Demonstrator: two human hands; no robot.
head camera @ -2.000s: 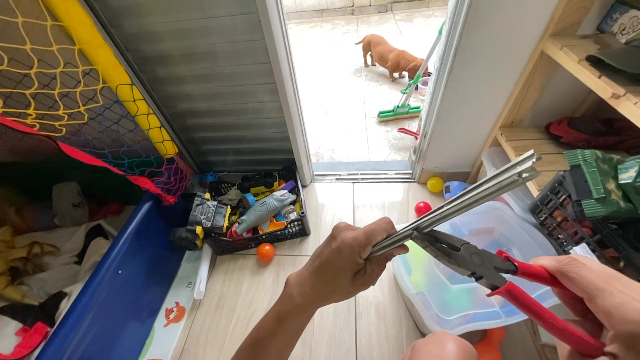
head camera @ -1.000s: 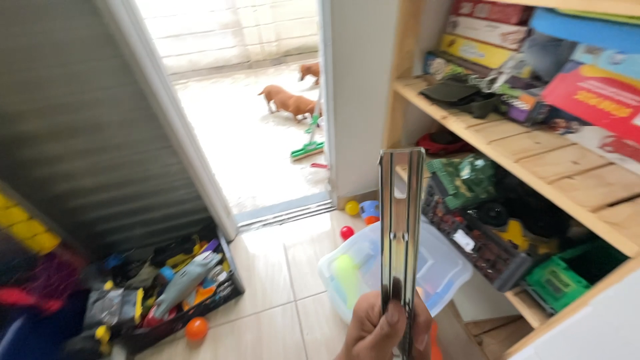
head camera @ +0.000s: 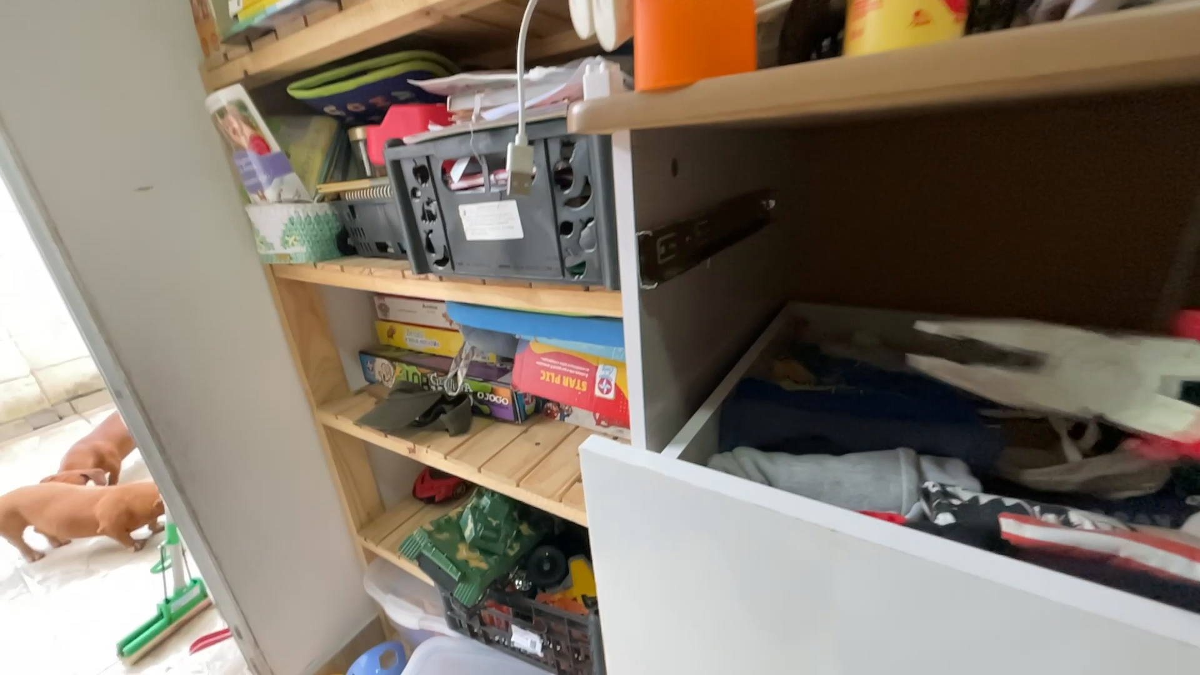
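Note:
Neither of my hands shows in the head view. Blurred pliers (head camera: 1041, 361) reach in from the right edge, over an open white drawer (head camera: 844, 581) full of folded clothes (head camera: 844, 478); the hand that may hold them is out of frame. Above the drawer, a dark metal slide rail (head camera: 708, 239) is fixed to the inner side wall of the dresser. The loose metal rail seen earlier is out of view.
Left of the dresser stands a wooden slatted shelf (head camera: 450, 445) with a black crate (head camera: 506, 206), game boxes and toys. A white cable (head camera: 521, 84) hangs beside the dresser top (head camera: 891, 84). Two brown dogs and a green squeegee (head camera: 169, 619) are beyond the doorway.
The view has swung far right to the dresser. Two seconds ago red-handled pliers gripped a metal rail held in my left hand; one second ago a hand held the rail upright. Both hands have left view.

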